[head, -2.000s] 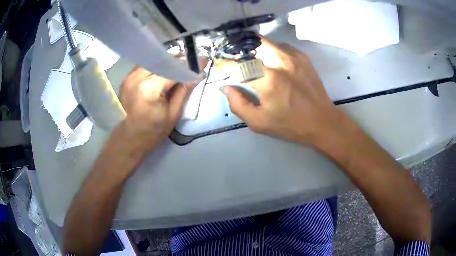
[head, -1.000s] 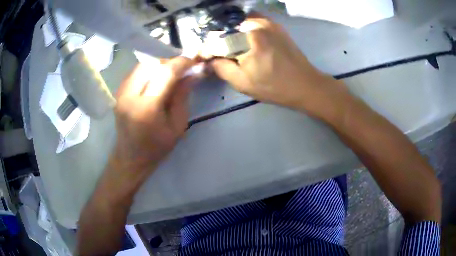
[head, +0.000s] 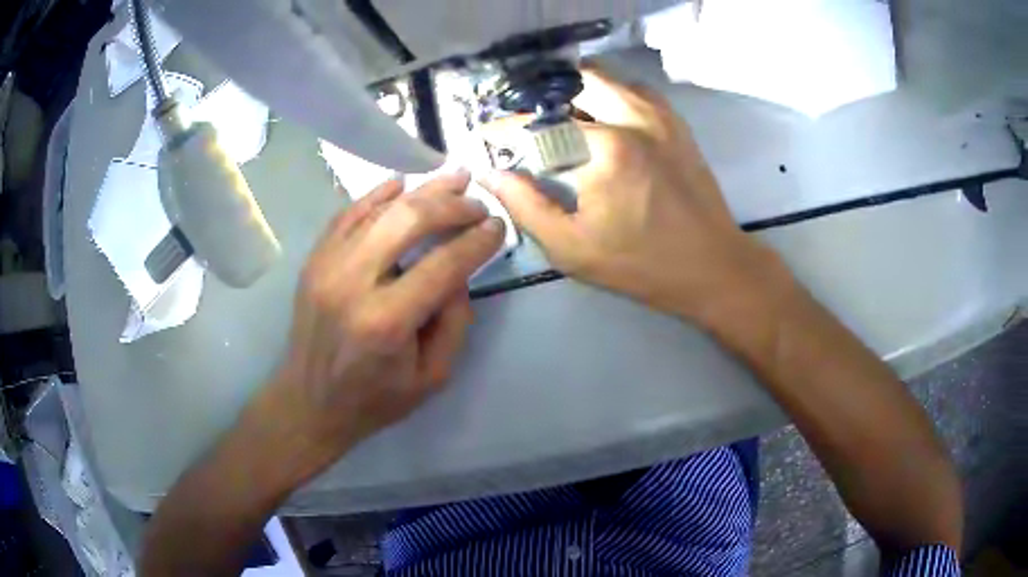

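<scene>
A small white cut piece (head: 492, 239) lies on the machine bed below the needle area, partly under my left fingers. Another part of white fabric (head: 366, 171) shows to the left, beside the machine head; whether it is the same piece is hidden. My left hand (head: 389, 299) is over the piece, fingertips on it, fingers a little apart. My right hand (head: 643, 203) is beside the ribbed cream tension knob (head: 560, 147), its thumb tip at the piece's upper edge and its other fingers partly behind the knob. The needle and presser foot are not clear in the glare.
The machine head (head: 473, 23) hangs over the work. A sewing lamp (head: 216, 203) stands at left, above spread white pieces (head: 133, 225). A stack of white pieces (head: 789, 56) lies on the bed at upper right. White material (head: 68, 473) shows at lower left.
My left hand has gone from pinching the piece near the right fingertips to lying over it, lower down. My right hand stays by the knob. The view has shifted slightly.
</scene>
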